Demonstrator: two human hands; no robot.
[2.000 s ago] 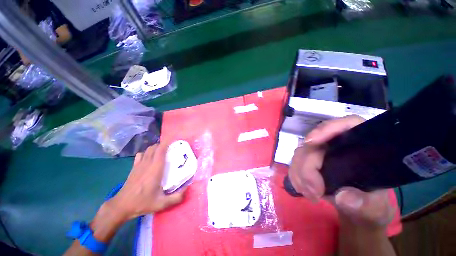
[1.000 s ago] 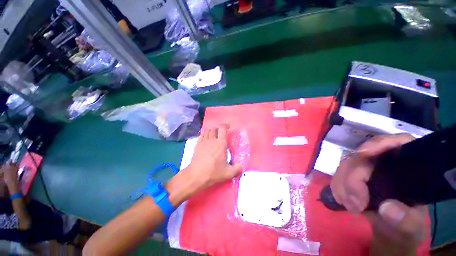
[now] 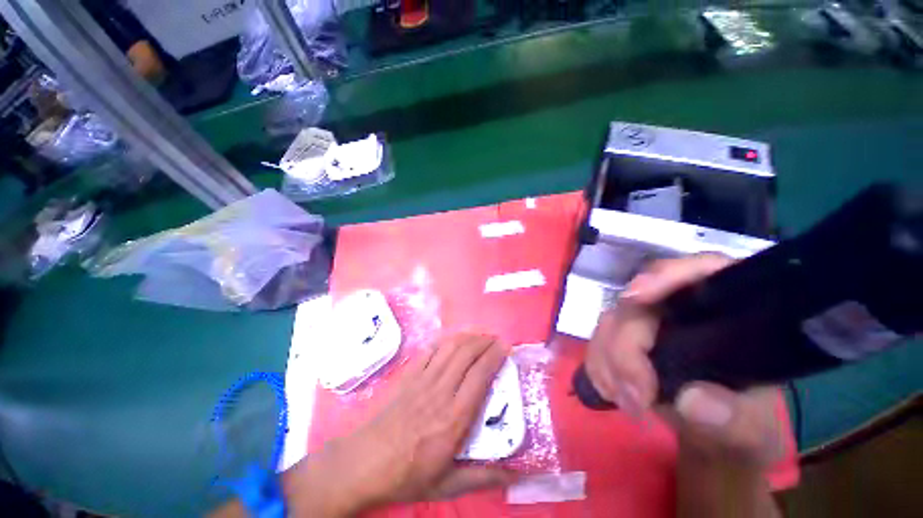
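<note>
A white rounded-square housing [image 3: 504, 417] lies on clear film at the middle front of the red mat. My left hand [image 3: 423, 423] rests over its left part, fingers spread and hiding that side; whether it grips the housing is unclear. A second white housing [image 3: 356, 342] lies up and left of it, with a short dark wire on its face, its crinkled film beside it. My right hand [image 3: 668, 354] is shut on a thick black electric screwdriver [image 3: 779, 304] with a pale label. The tool's tip end points left, above the mat, apart from the housings.
A black and silver screw feeder [image 3: 688, 187] stands behind my right hand. A greyish bag [image 3: 238, 253] lies left of the red mat [image 3: 455, 258]. A blue coiled cord [image 3: 251, 405] runs from my left wrist. A bagged white unit [image 3: 339, 162] lies farther back near a metal post [image 3: 142, 101].
My left hand has moved right from the left housing onto the middle one, so the left housing is now uncovered. My right hand still holds the screwdriver. The camera view has shifted.
</note>
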